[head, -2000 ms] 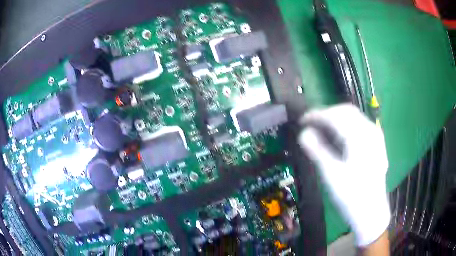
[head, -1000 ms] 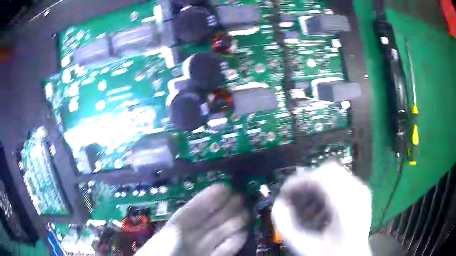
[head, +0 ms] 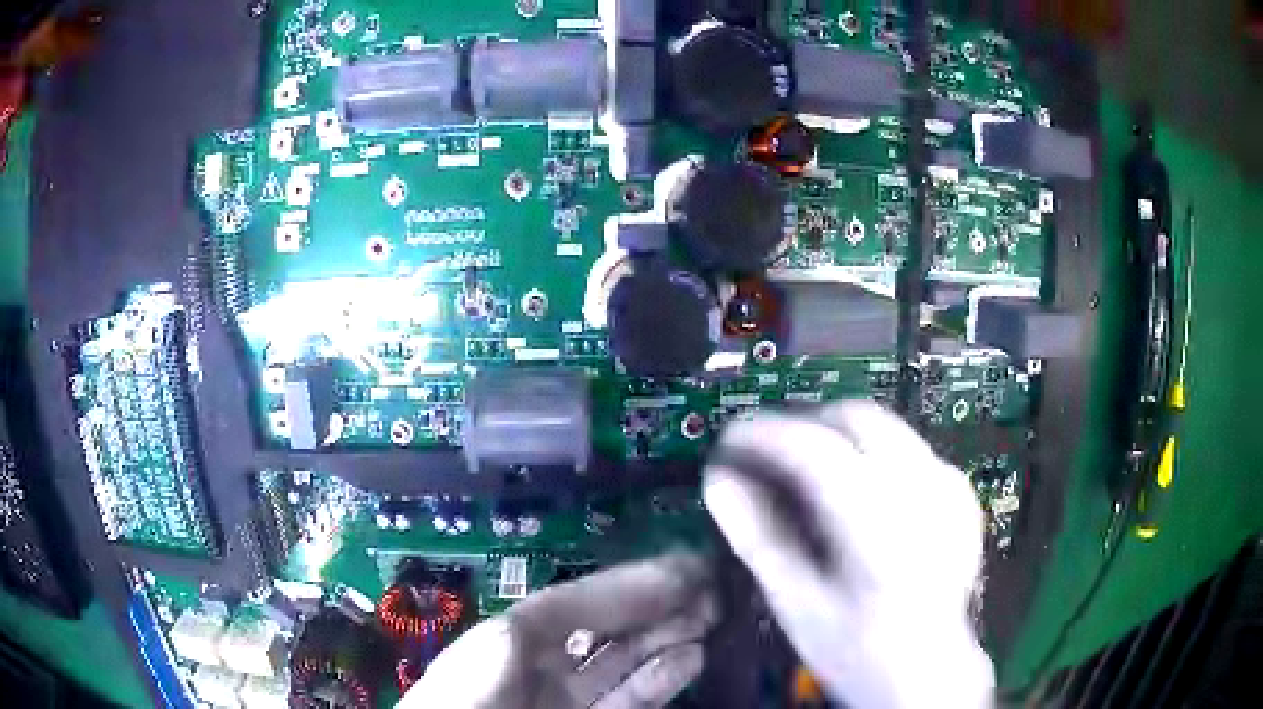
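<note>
A large green circuit board [head: 457,208] with grey blocks and black round parts lies in the black fixture plate [head: 111,208]. My gloved left hand [head: 596,630] is palm up over the lower boards, with a small silver screw [head: 580,643] in the palm. My gloved right hand [head: 866,540] is just right of it, with fingers curled down at the main board's lower edge. Its fingertips are blurred; whether it pinches anything cannot be told. Both wrists are cut off or near the bottom edge.
A small control board [head: 139,429] sits in the plate at left. Copper-wound rings [head: 420,605] and white relays [head: 229,640] are on the lower board. A black electric screwdriver [head: 1147,305] and a yellow-handled screwdriver [head: 1166,464] lie on the green mat [head: 1226,374] at right.
The view has shifted left, so the boards appear further right. The left hand has come into view and now shows a screw in its palm. The right hand has moved from the right edge over the boards.
</note>
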